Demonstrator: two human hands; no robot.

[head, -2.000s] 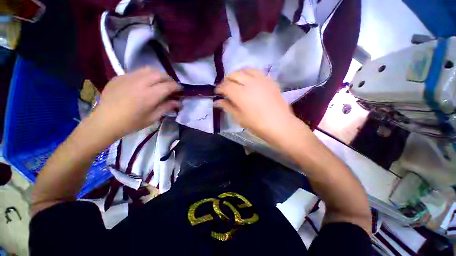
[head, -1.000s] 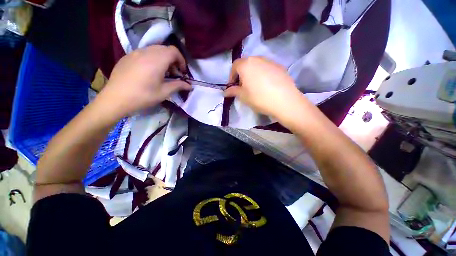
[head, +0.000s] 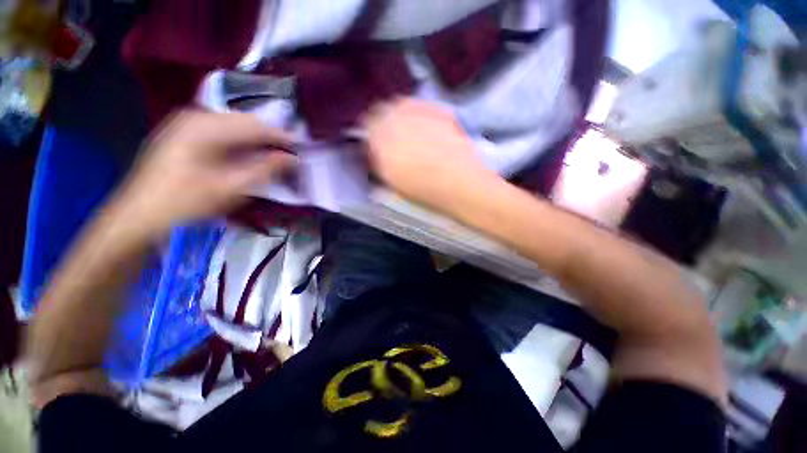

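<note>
The maroon and white garment (head: 522,102) lies in folds across the table in front of me and is partly blurred. My left hand (head: 208,164) is at its near left part, with the fingers bent around the cloth edge. My right hand (head: 420,146) is on the cloth to the right, fingers curled down onto it. A pale stretch of cloth (head: 332,177) shows between the hands. Both hands are blurred, and the fingertips of my right hand are hidden, so its exact hold cannot be seen.
The sewing machine (head: 677,97) stands at the right, with a bright needle plate (head: 602,172) and a black pad (head: 677,212) below it. A blue crate (head: 75,199) is at the left. Striped pieces (head: 265,274) hang beside it. A small greenish box (head: 757,305) is at the right.
The garment is refolded, with a white fold and maroon cloth now over its far side. The narrow edge stretched between my fingertips no longer shows. My left hand has moved left, widening the gap between hands.
</note>
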